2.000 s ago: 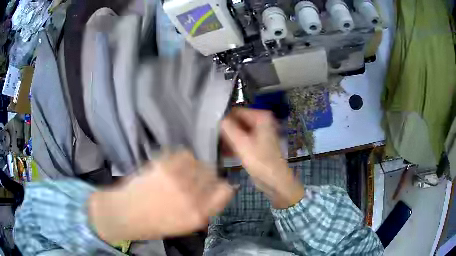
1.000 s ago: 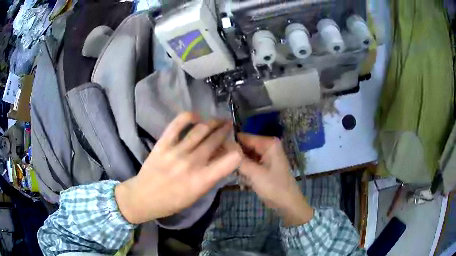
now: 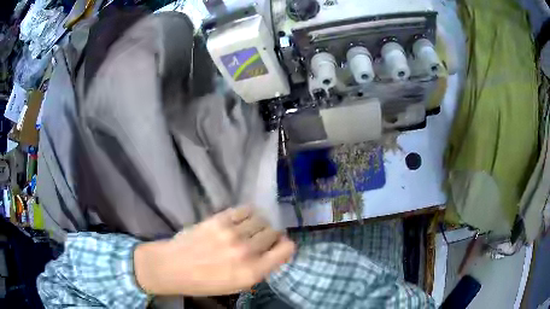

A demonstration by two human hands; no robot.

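The grey-brown garment (image 3: 129, 121) lies heaped left of the overlock machine (image 3: 350, 117), and its folds run down behind my left hand. My left hand (image 3: 211, 256) is blurred, fingers curled at the garment's lower edge; whether they grip cloth is unclear. My right hand is hidden behind my left hand; only its checked sleeve (image 3: 338, 274) shows. The needle area (image 3: 274, 114) is dark, and I cannot tell whether cloth lies under the foot.
Fuzzy trimmings (image 3: 356, 169) lie on a blue patch (image 3: 301, 175) right of the needle. Olive-green cloth (image 3: 500, 114) hangs at the right. A dark slim object (image 3: 462, 293) lies at the lower right. The table's wooden edge (image 3: 386, 216) runs in front of the machine.
The garment has shifted and its folds have changed, covering the separate pieces seen before. My right hand has moved left, out of sight behind my left hand. My left hand has moved lower.
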